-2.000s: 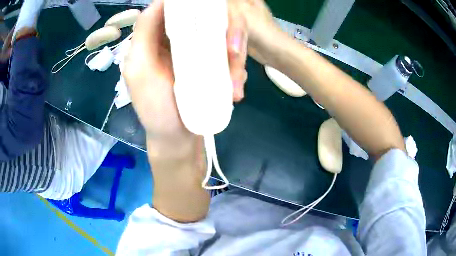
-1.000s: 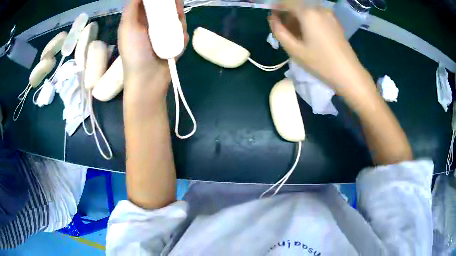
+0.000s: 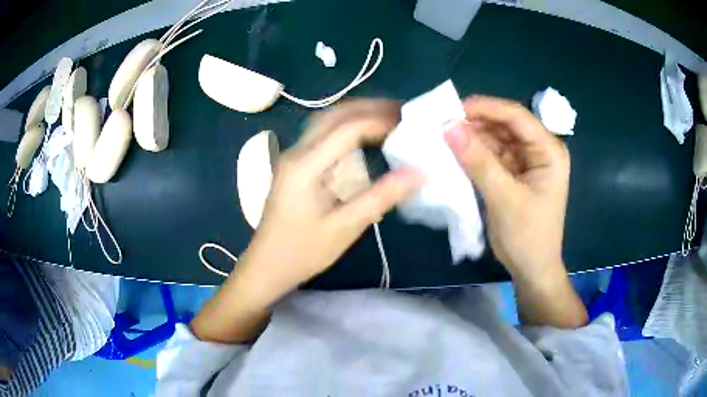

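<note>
A white wiping cloth (image 3: pixel 440 170) hangs between my hands above the green worktop. My right hand (image 3: pixel 515 167) pinches its upper right part. My left hand (image 3: pixel 333 182), partly blurred, pinches its left side between thumb and fingers. A cream corded unit (image 3: pixel 349 177) shows behind my left hand's fingers, partly hidden, with a cord hanging below; whether it is held or lies on the worktop is unclear. A second unit (image 3: pixel 256 177) lies left of my left hand. A third unit (image 3: pixel 239 84) lies farther back with its cord loop to the right.
Several waiting units (image 3: pixel 151 108) lie at the left by white cloth (image 3: pixel 66 174). A small white scrap (image 3: pixel 325 54) lies at the back. A crumpled wipe (image 3: pixel 555 111) and another wipe (image 3: pixel 676 101) lie at right. The bottle (image 3: pixel 448 17) is cut off at the top.
The unit that was in my left hand is no longer held up there. Both hands have come together and now hold the cloth. The view has shifted right, and another unit stands among the left cluster.
</note>
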